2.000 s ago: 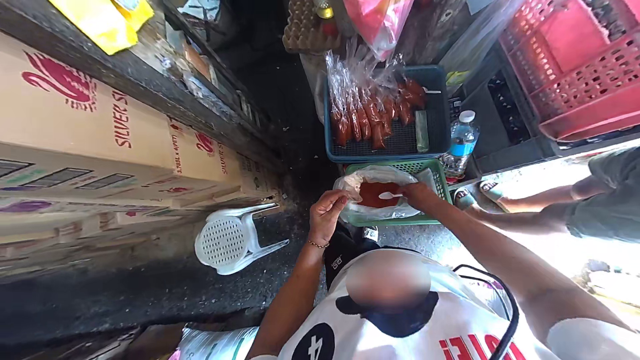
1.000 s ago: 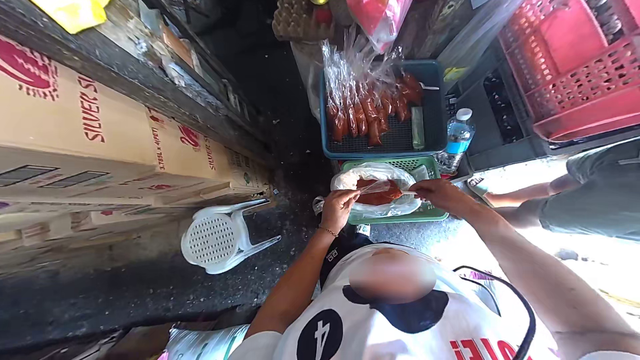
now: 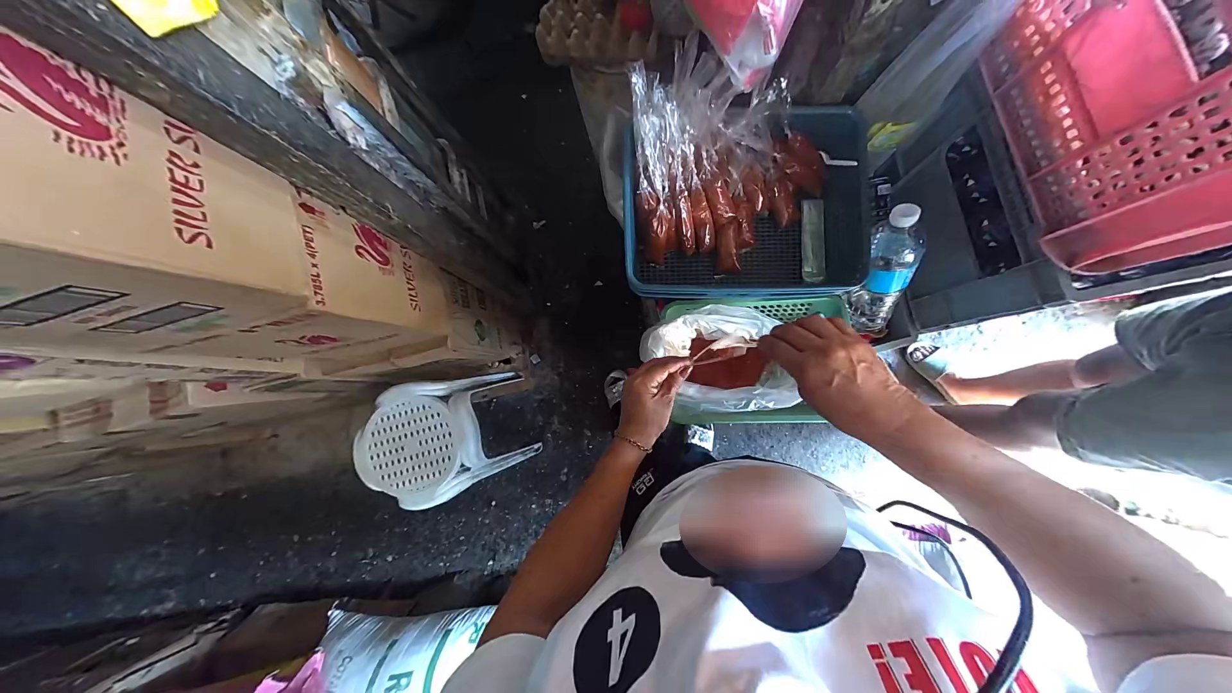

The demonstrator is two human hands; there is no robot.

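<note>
My left hand pinches one end of a thin clear plastic strip or small bag at the left of an open white plastic bag. The bag holds a red-orange substance and sits in a green plastic basket. Over the bag's right side, my right hand has its fingers curled down at the small plastic's other end; its fingertips are partly hidden. Beyond lies a blue tray with several clear bags of red-orange filling and a greenish packet.
A water bottle stands right of the tray. Red crates are at upper right, near another person's legs. Stacked cardboard boxes line the left, with a white plastic stool on the floor. An egg tray is at the top.
The spoon visible in the white bag two seconds ago no longer shows. My right hand has moved in over the bag's right side since one second ago.
</note>
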